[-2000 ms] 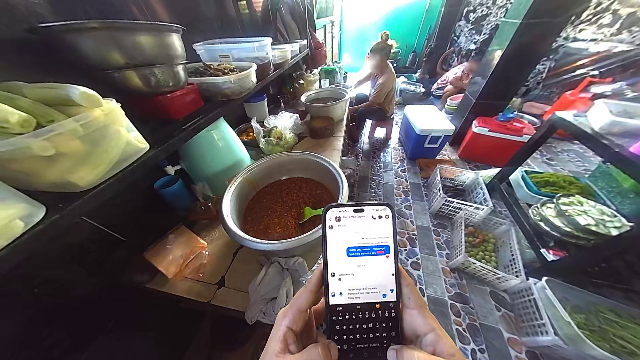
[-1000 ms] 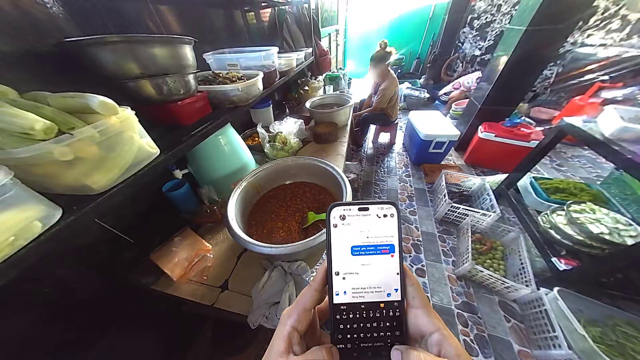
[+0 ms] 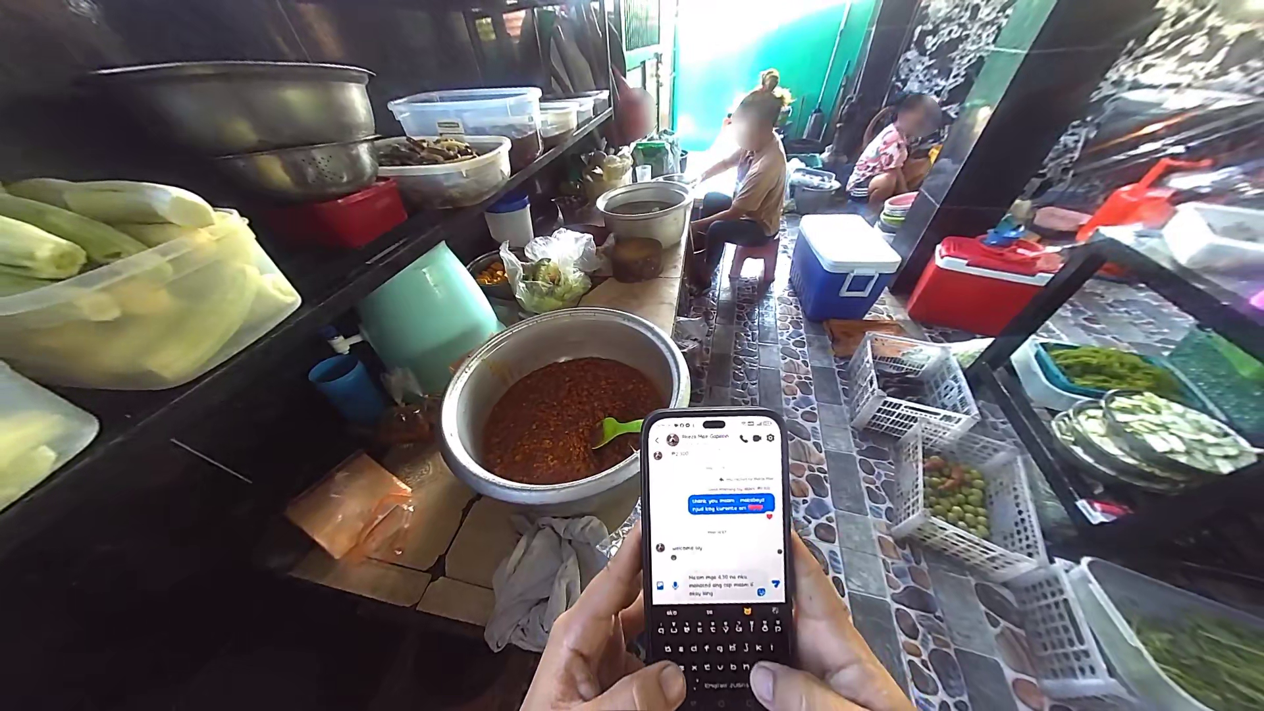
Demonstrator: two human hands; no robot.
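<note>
A smartphone (image 3: pixel 718 533) is held upright between both hands, its screen showing a chat and a keyboard. My left hand (image 3: pixel 602 642) grips its left side, with the thumb over the lower left of the keyboard. On the right side my right hand (image 3: pixel 829 642) holds it, the thumb at the lower right keys. Behind the phone stands a large metal pot (image 3: pixel 469 434) of reddish-brown food (image 3: pixel 558 415), with a green utensil (image 3: pixel 617 429) resting in it. A grey cloth (image 3: pixel 546 583) lies on the tiled counter just left of my left hand.
Left, a dark shelf holds a plastic tub of pale green vegetables (image 3: pixel 128 326) and metal basins (image 3: pixel 237 109). On the right are white crates (image 3: pixel 987 553), a blue cooler (image 3: pixel 839 272) and a red cooler (image 3: pixel 973 296). One person (image 3: pixel 755 183) sits on a stool; another (image 3: pixel 884 163) is farther back.
The seated person near the far pot has an arm stretched toward the counter, not seen so one second ago. The other person farther back shows more fully. Both hands keep holding the phone.
</note>
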